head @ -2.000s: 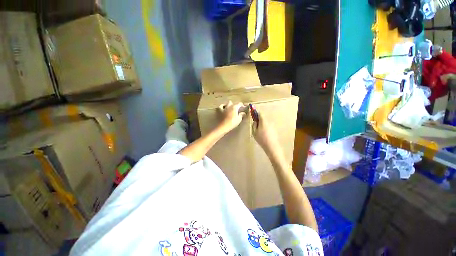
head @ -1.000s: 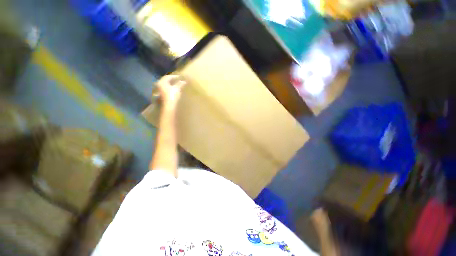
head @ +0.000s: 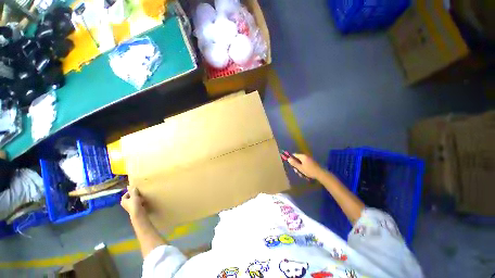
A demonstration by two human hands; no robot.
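A large brown cardboard carton (head: 203, 157) lies in front of my body, its seam running across it. My left hand (head: 133, 202) grips the carton's lower left edge; some fingers are hidden behind it. My right hand (head: 304, 165) is just off the carton's right edge, closed around a small red and dark tool (head: 287, 157), possibly a box cutter.
A green-topped bench (head: 171, 54) at upper left bears bagged white parts and black cups. An open carton (head: 239, 84) holds white round parts. Blue crates stand at right (head: 374, 190) and left (head: 59, 184). Other cartons (head: 429, 43) are at right.
The view has turned, with the bench now at upper left. The carton lies crosswise. My left hand is at its lower left edge, and my right hand has come from lower right to its right edge.
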